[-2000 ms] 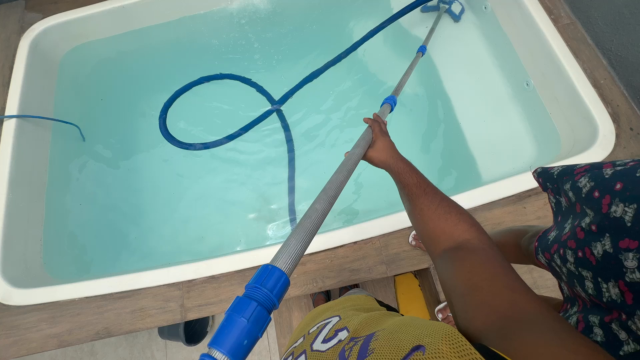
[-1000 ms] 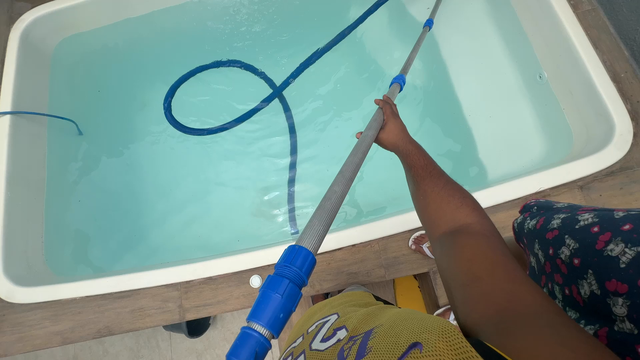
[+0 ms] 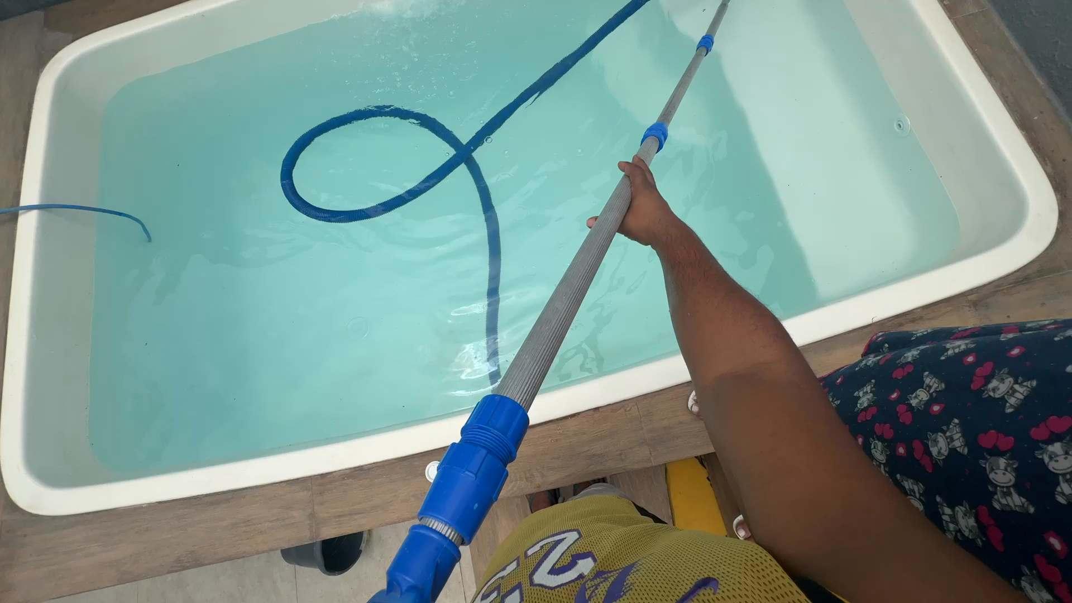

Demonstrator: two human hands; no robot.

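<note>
My right hand (image 3: 643, 201) is closed around the ribbed grey shaft of a telescopic pole (image 3: 578, 268), just below a blue locking collar (image 3: 655, 136). The pole slants from a large blue plastic coupling (image 3: 473, 469) at the bottom up over the water to the top edge, where its far end is out of view. A blue pool hose (image 3: 494, 251) lies in the water in a loop, left of the pole. The white-rimmed pool (image 3: 603, 385) holds clear water. My left hand is not visible.
A thin blue hose (image 3: 75, 208) hangs over the left rim. A wooden deck (image 3: 167, 532) borders the pool. A black bucket (image 3: 327, 553) stands below its edge. At the right is another person in patterned dark clothing (image 3: 988, 444), close beside my arm.
The pole's cleaning head, seen at the top two seconds ago, is now out of view. The pole has shifted outward, and its blue coupling shows farther up and right. My right hand stays around the shaft.
</note>
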